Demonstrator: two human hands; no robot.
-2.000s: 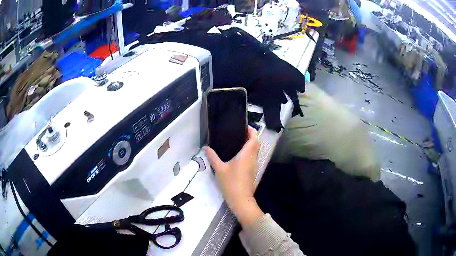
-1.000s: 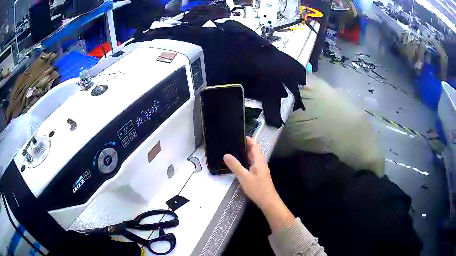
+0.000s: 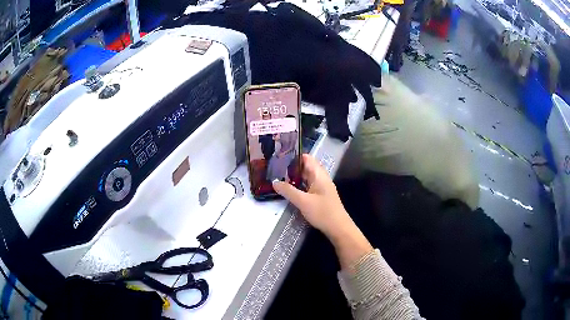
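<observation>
A smartphone [image 3: 273,140] stands nearly upright at the right end of the white sewing machine [image 3: 134,134]. Its screen is lit and shows 13:50 over a picture. My right hand [image 3: 315,197] is at the phone's lower right edge, with the thumb on the bottom of the screen and the fingers at its side. Whether the hand bears the phone's weight cannot be told. My left hand is not in view. Black-handled shears [image 3: 165,270] lie on the table, with a small black piece [image 3: 211,237] beside them.
A black garment heap [image 3: 300,56] lies behind the phone. Black cloth [image 3: 103,300] is at the lower left. A tape strip [image 3: 265,269] runs along the table edge. A pale green sack [image 3: 419,140] and dark cloth [image 3: 431,250] are to the right, beside the scrap-strewn floor.
The phone screen has gone from dark to lit. My right thumb has moved from around the phone's lower left edge to the bottom of its screen. The camera view has shifted slightly.
</observation>
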